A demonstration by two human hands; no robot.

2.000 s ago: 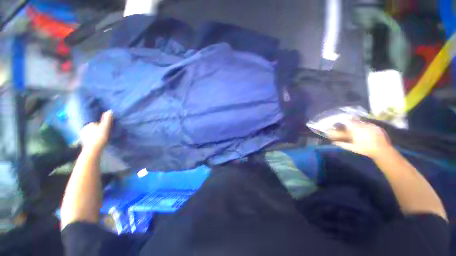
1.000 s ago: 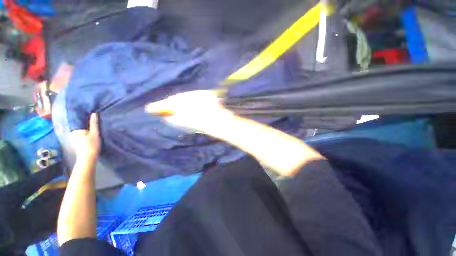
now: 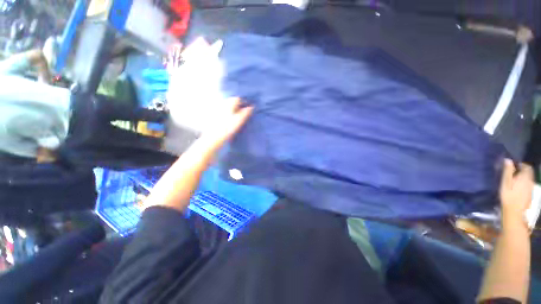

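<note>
A navy jacket [image 3: 356, 124] with its wrinkled, brighter blue side up lies stretched across the pressing table [image 3: 415, 35]. My left hand [image 3: 228, 122] grips its left edge, over the bright, overexposed end of the pressing arm [image 3: 193, 89]. My right hand [image 3: 515, 187] grips the jacket's right end. Part of the iron [image 3: 474, 231], with a brown-orange handle, shows at the lower right beside my right hand, partly hidden by the jacket. No hand is on it.
Blue plastic crates [image 3: 222, 211] stand below the table at the left. A long white strip [image 3: 507, 89] lies on the table at the right. Another person in a pale top [image 3: 32, 113] is at the far left. A red object [image 3: 179, 18] is at the upper left.
My right hand has gone from over the jacket to its right end and grips it; the iron is now at the lower right. The jacket is pulled out rightward. The view has shifted left.
</note>
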